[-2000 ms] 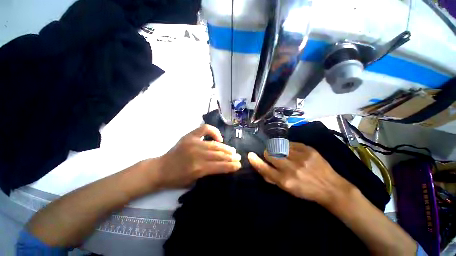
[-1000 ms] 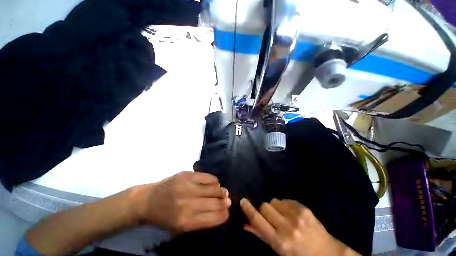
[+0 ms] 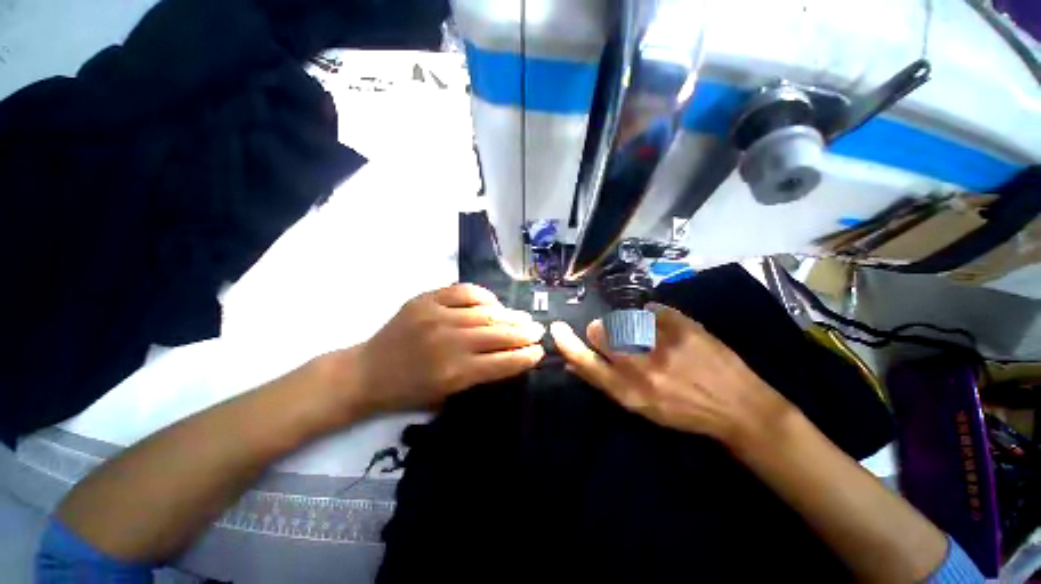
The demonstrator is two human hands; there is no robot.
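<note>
A black garment piece (image 3: 571,479) lies under both hands and runs up under the presser foot (image 3: 541,300) of the white sewing machine (image 3: 537,69). My left hand (image 3: 457,348) rests on the cloth left of the seam line, fingertips together just below the foot. My right hand (image 3: 668,371) lies on the cloth to the right, its fingertips close to the left ones and partly behind the grey ribbed knob (image 3: 630,331). Both hands press the cloth flat; whether they pinch it is hard to tell. The needle tip is too small to make out.
A heap of black cloth (image 3: 148,217) lies on the white table at left. A ruler scale (image 3: 303,516) runs along the front edge. Scissors (image 3: 845,348), partly covered by the garment, a black cord (image 3: 913,332) and a purple box (image 3: 945,456) are at right.
Both hands have moved up the cloth from near the front edge to just below the foot. More cloth shows behind the foot, and the garment covers more of the scissors.
</note>
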